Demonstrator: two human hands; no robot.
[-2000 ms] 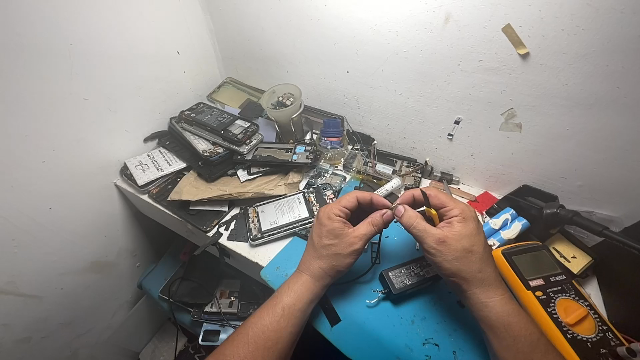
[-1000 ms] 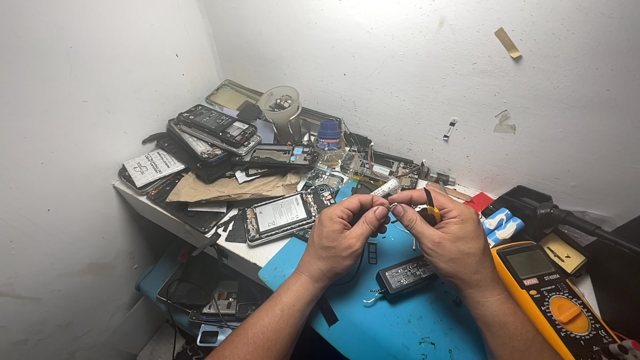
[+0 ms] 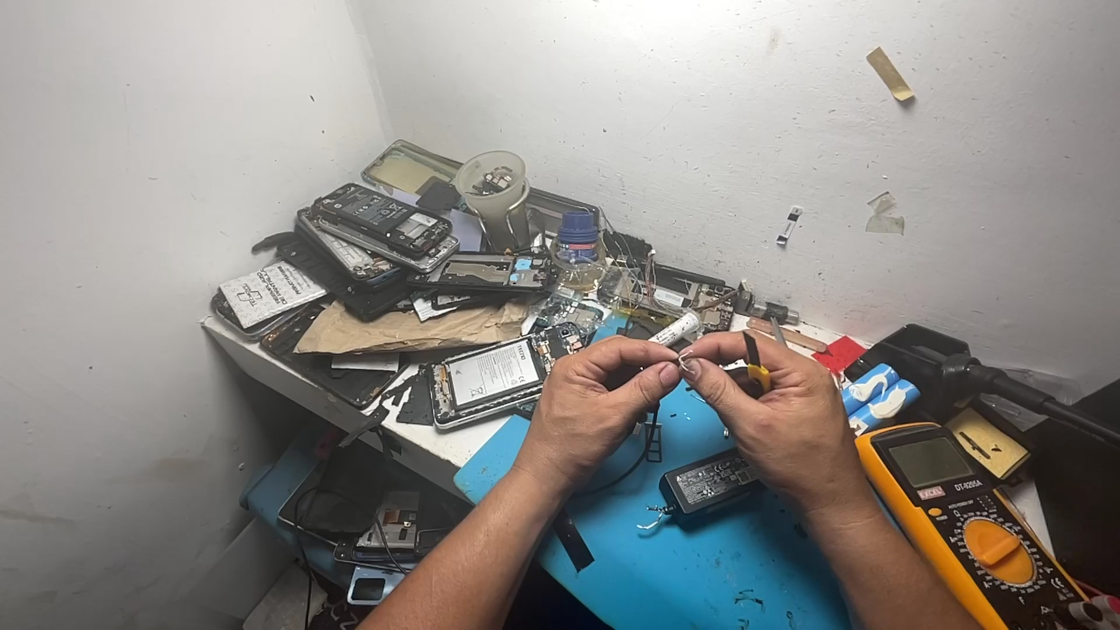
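Thumb and forefinger of my left hand [image 3: 604,411] pinch the end of a black cable [image 3: 646,451], which hangs down onto the blue mat [image 3: 717,569]. Touching it from the right, my right hand [image 3: 779,420] grips the thin bare wire ends [image 3: 685,357] between thumb and forefinger. A tool with a yellow-and-black handle [image 3: 758,372] is also tucked in my right hand. Below the hands lies a black power adapter [image 3: 709,481], with stripped wires [image 3: 652,521] at its left end. Part of the adapter is hidden behind my right hand.
An orange multimeter [image 3: 971,525] lies at the right, near blue cylindrical cells [image 3: 879,398]. Opened phones [image 3: 385,214], brown paper [image 3: 411,328], a blue-capped bottle [image 3: 577,245] and a plastic cup of small parts [image 3: 494,192] crowd the back left. An opened phone with battery [image 3: 494,376] borders the mat.
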